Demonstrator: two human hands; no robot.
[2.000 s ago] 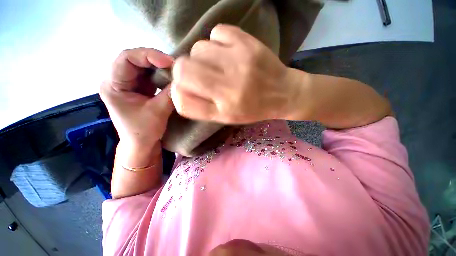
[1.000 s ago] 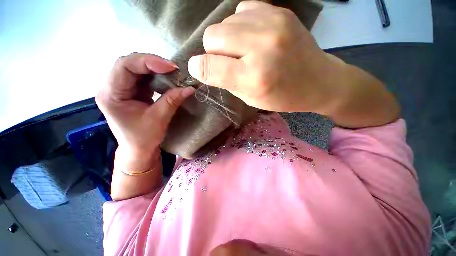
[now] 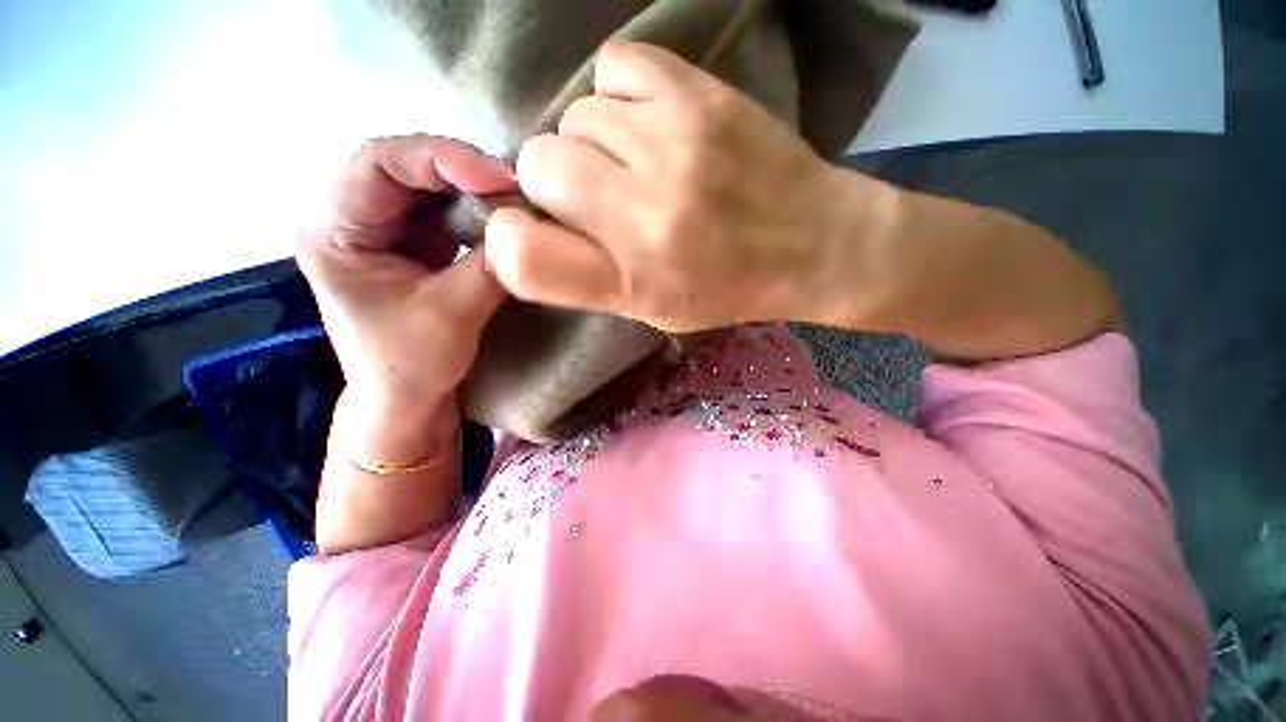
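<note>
The thick olive-brown cloth (image 3: 543, 370) lies over the table edge and hangs down to my chest. My left hand (image 3: 402, 268) pinches a fold of it between thumb and fingers. My right hand (image 3: 691, 198) is curled against the same fold, its thumb and fingertips close to my left fingertips. No needle can be made out; the right fingertips are pressed together at the cloth and hide what lies between them. A short bit of pale thread (image 3: 671, 340) shows below my right hand.
The white table (image 3: 155, 155) spans the top, with a slim dark tool (image 3: 1083, 43) at the far right and a dark item at the top edge. Below left are a blue-framed item (image 3: 254, 374) and a pale blue cloth (image 3: 102, 515). Dark grey floor shows on the right.
My right hand was at the fold two seconds ago, stood higher and to the right one second ago with loose thread loops visible, and is back at the fold now, covering most thread.
</note>
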